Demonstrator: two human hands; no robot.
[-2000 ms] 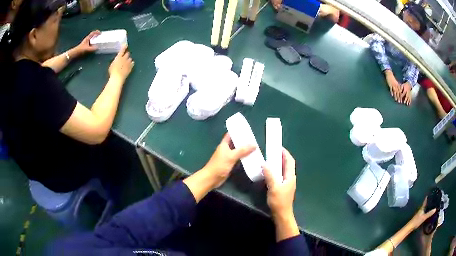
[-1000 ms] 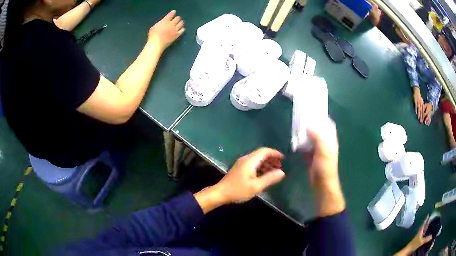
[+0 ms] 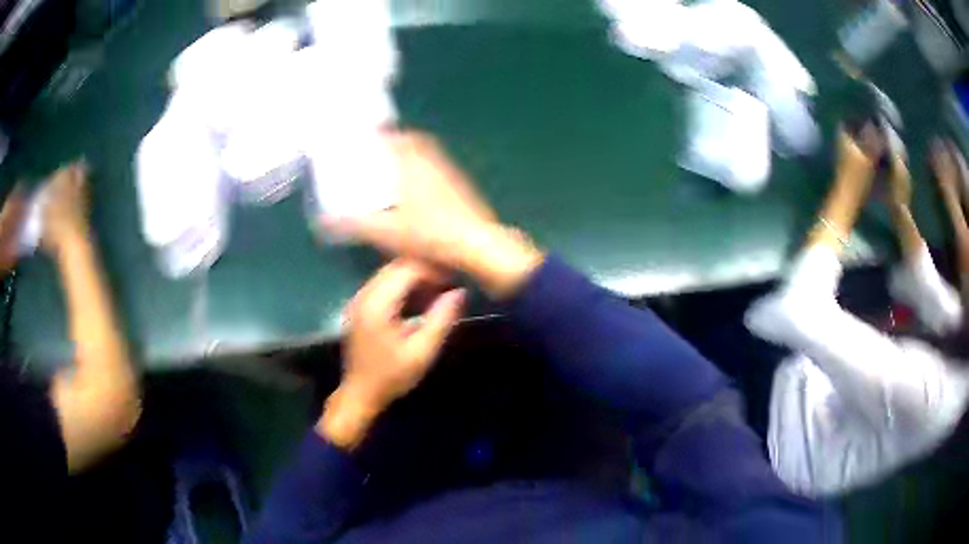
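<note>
The view is blurred. My right hand (image 3: 446,213) reaches left over the bench edge, its fingers at the near end of a white oval unit (image 3: 345,175). I cannot tell whether it grips the unit. My left hand (image 3: 388,335) is just below it at the bench edge, fingers and thumb curled towards each other. Whether it holds something small is not clear. More white oval housings (image 3: 181,191) lie in a group to the left of that unit.
The green bench top (image 3: 521,128) runs across the view. Another group of white units (image 3: 728,133) lies at the right. A worker in a white top (image 3: 850,372) sits at the right, hands over the bench. Another worker's arm (image 3: 90,319) is at the left.
The view has swung, so the bench shows from a different angle. My right hand has moved from holding a white piece upright to beside the white group. My hands are now close together.
</note>
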